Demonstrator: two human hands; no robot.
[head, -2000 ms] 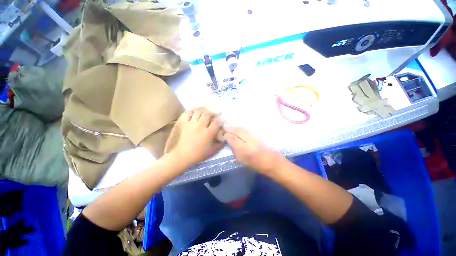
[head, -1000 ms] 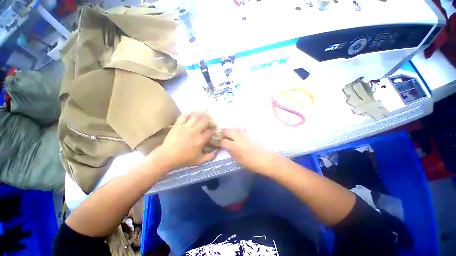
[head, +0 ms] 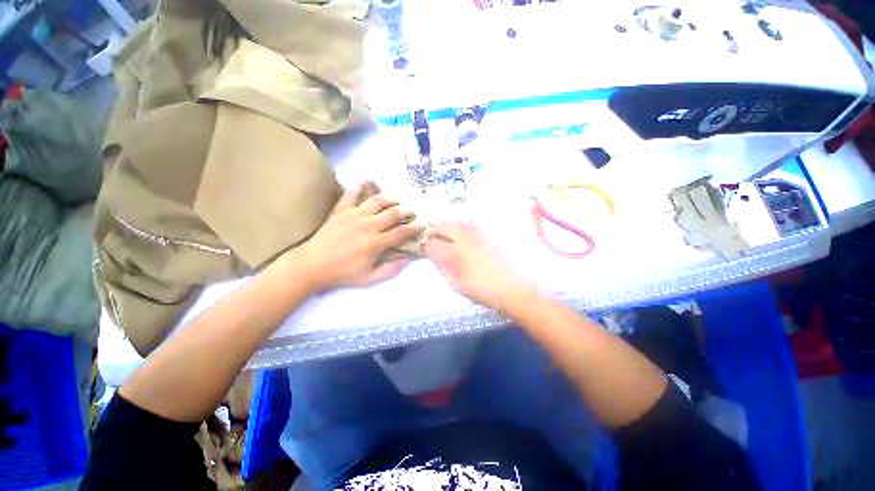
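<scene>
The tan jacket lies spread on the left part of the white table, with a metallic zip line near its lower left. My left hand lies on a folded edge of the jacket, fingers pointing right. My right hand pinches the end of that edge with its fingertips, touching my left fingers. The held cloth is mostly hidden under the fingers. The presser foot and needle of the sewing machine are just above my hands, with no cloth seen under them.
The machine head spans the back. A red-pink loop, a yellow loop, a small black object and khaki scraps lie to the right. Blue bins stand below; green-grey sacks lie left.
The view has shifted a little. My left hand has flattened, with its fingers more spread over the folded edge. My right hand stays at the edge's end. The jacket lies much as before.
</scene>
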